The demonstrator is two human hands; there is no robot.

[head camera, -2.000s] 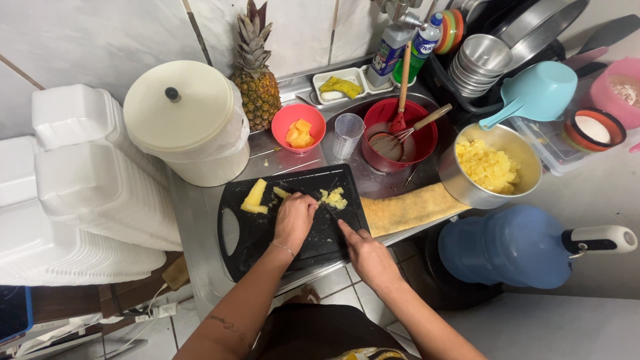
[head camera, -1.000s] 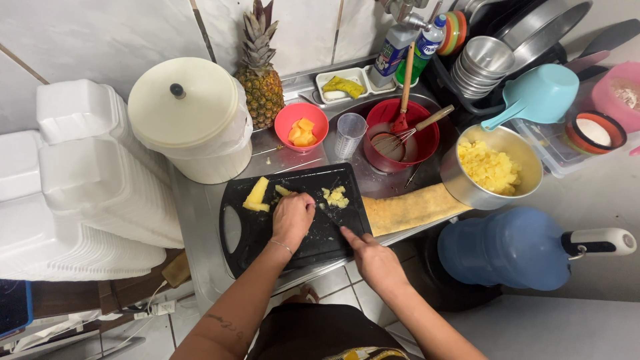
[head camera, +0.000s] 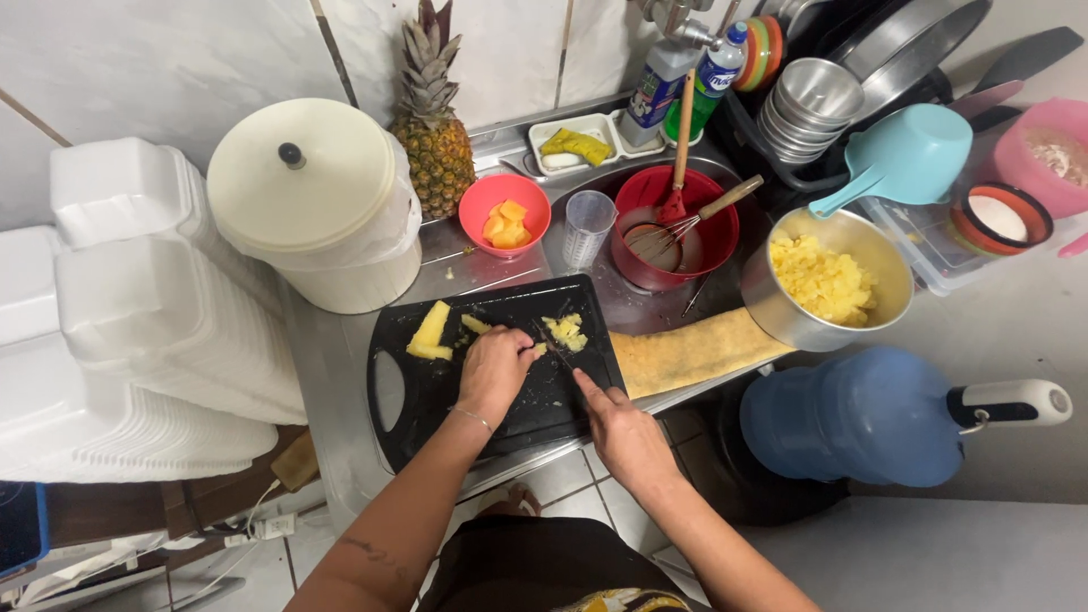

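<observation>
On the black plastic cutting board (head camera: pixel 501 416), my left hand (head camera: pixel 495 371) pinches a small pineapple piece (head camera: pixel 540 349) in its fingertips. My right hand (head camera: pixel 625 438) is shut on a knife (head camera: pixel 557 347), its index finger along the top and the blade close to that piece. Chopped pineapple (head camera: pixel 566 332) lies just beyond the blade. Left of my left hand are larger pineapple strips (head camera: pixel 430 331) and a short strip (head camera: pixel 475 324). An aluminium pot (head camera: pixel 892 314) at the right holds many cut yellow chunks (head camera: pixel 823 280).
Behind the board stand a white lidded bucket (head camera: pixel 314 204), a whole pineapple (head camera: pixel 435 161), a pink bowl (head camera: pixel 531 197) of orange fruit, a measuring cup (head camera: pixel 588 229) and a red bowl (head camera: pixel 722 242) with a whisk. Foam containers (head camera: pixel 161 323) are stacked left; a blue water jug (head camera: pixel 850 416) stands right.
</observation>
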